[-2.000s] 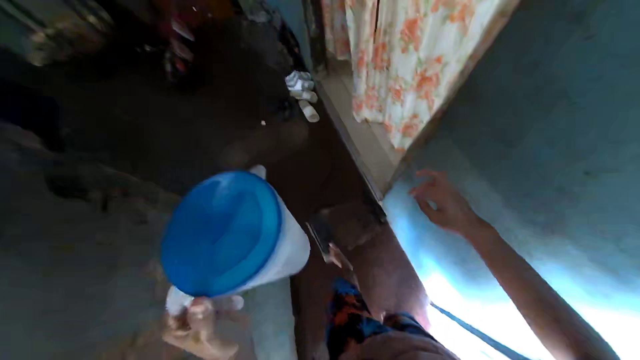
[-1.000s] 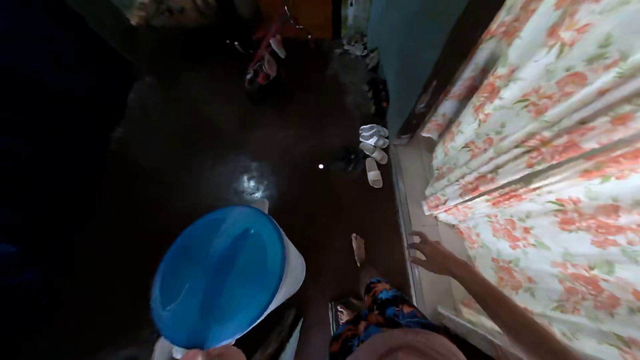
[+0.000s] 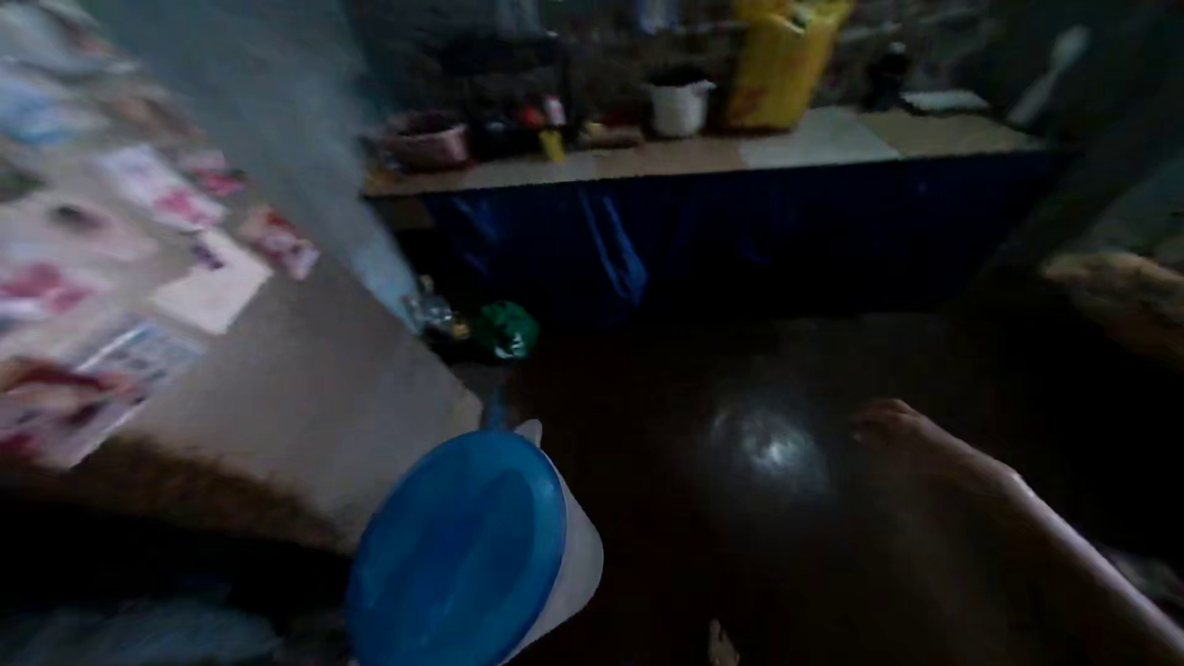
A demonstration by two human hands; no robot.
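A white plastic container (image 3: 575, 564) with a blue lid (image 3: 462, 555) is at the lower left of the centre, tilted in view. My left hand is hidden at or below the lower edge of the frame, near the container; its fingers cannot be made out. On the right, my right hand (image 3: 893, 424) reaches out over the dark floor, apart from any object, with nothing seen in it. It is blurred and dim, its fingers loosely curled. One bare foot (image 3: 721, 643) shows at the bottom edge.
Ahead runs a counter (image 3: 675, 159) with a dark blue curtain (image 3: 592, 240), holding a white pot (image 3: 680, 104), a yellow jerrycan (image 3: 782, 65) and a pinkish basin (image 3: 425, 139). A green bag (image 3: 505, 329) lies by the wall corner. Pictures (image 3: 217, 282) cover the left wall.
The view has turned from the floral curtain and doorway to the counter. The lidded container has stayed in front of me. My left hand, seen at its base earlier, has gone out of view.
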